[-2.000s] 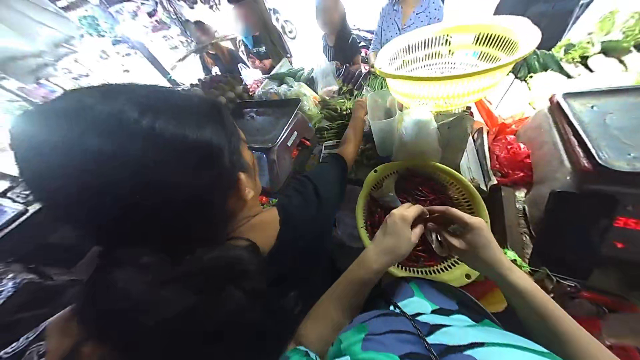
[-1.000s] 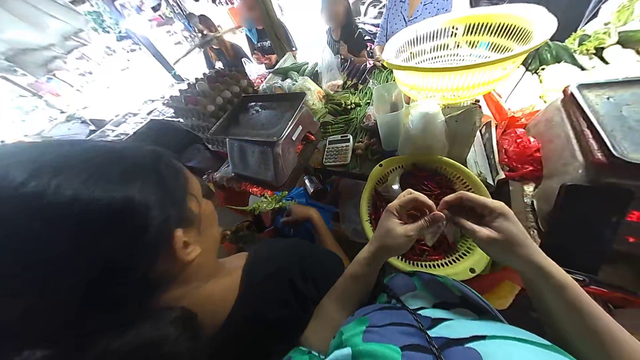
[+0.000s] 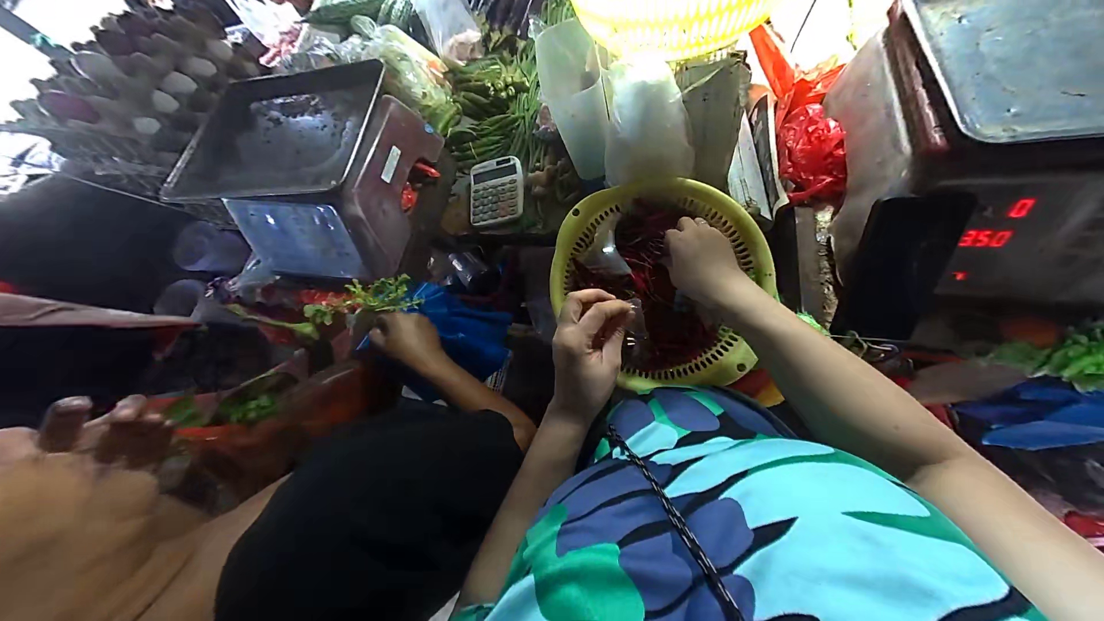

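A yellow-green plastic basket of red chillies rests close against my body. Over its near left part, my left hand pinches a small clear plastic bag. My right hand reaches down into the chillies at the basket's right side, its fingertips partly hidden; whether it grips any cannot be told. Another piece of clear plastic lies in the basket's upper left.
A calculator, green beans and a metal scale stand ahead to the left. A second scale is at right. On my left, a person's hand holds leafy greens by a blue bag.
My hands, together above the basket before, are now apart; the right one has gone down into the chillies. The view has tipped downward. The person beside me has leaned out of much of it.
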